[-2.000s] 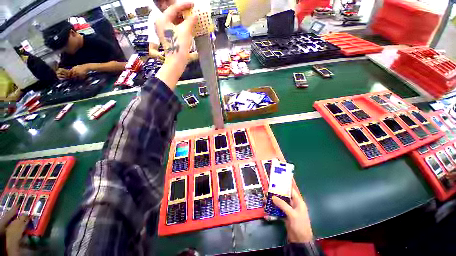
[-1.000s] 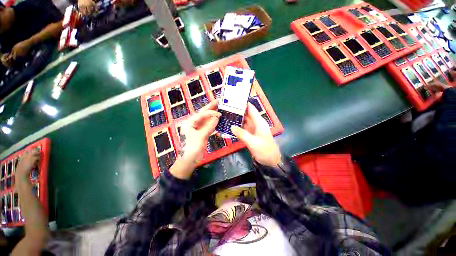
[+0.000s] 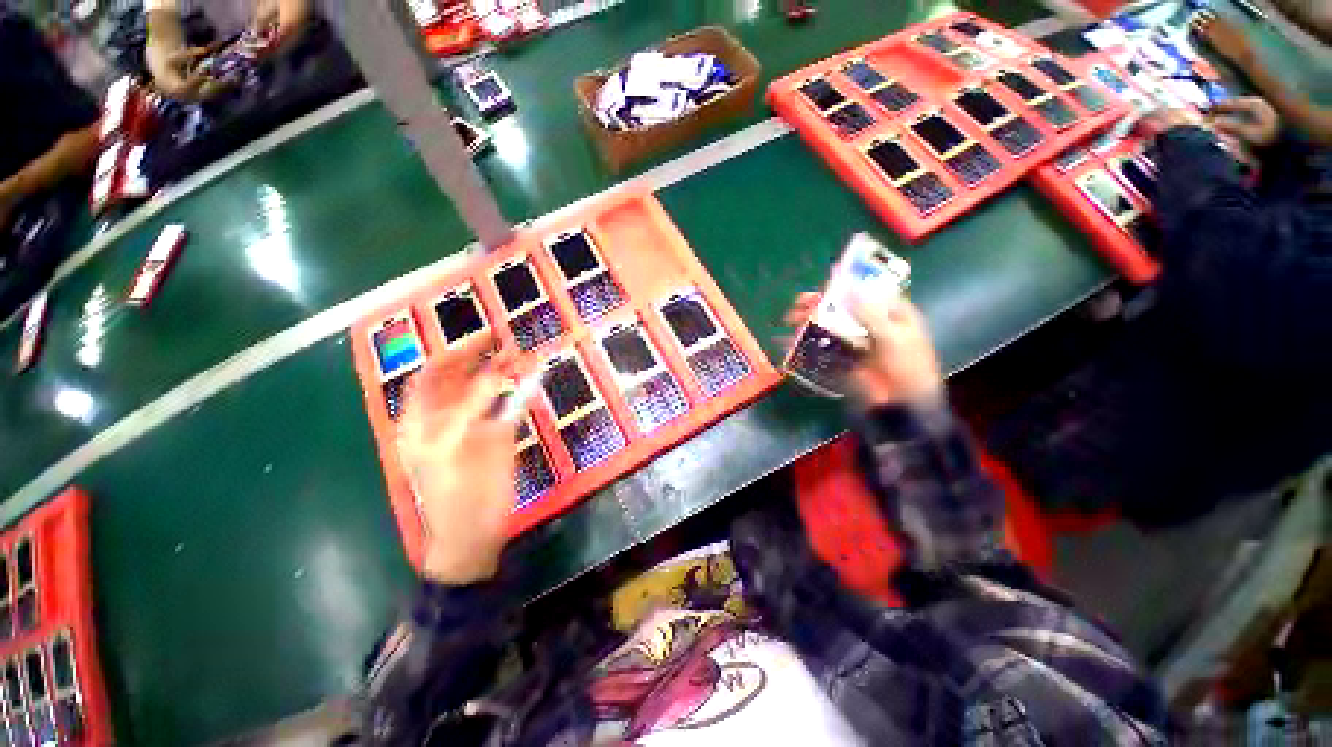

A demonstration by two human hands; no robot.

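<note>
My right hand holds a keypad phone tilted, just off the right edge of the phone tray; its screen is lit whitish and blurred. The orange-red phone tray lies in front of me with two rows of phones. Its top right slot is empty. The top left phone shows coloured bands; the other visible screens are black. My left hand is over the tray's left part, blurred, fingers at the lower-row phones and covering some of them. Whether it grips one cannot be told.
A metal post stands at the tray's far edge. An open carton of small parts is beyond. Another phone tray lies at right, one more at left. A red crate is below the bench edge. Other people's arms show at right and upper left.
My hands have moved apart. The right hand has carried the phone rightward off the tray; the left hand has left that phone and moved left over the tray. The view has shifted.
</note>
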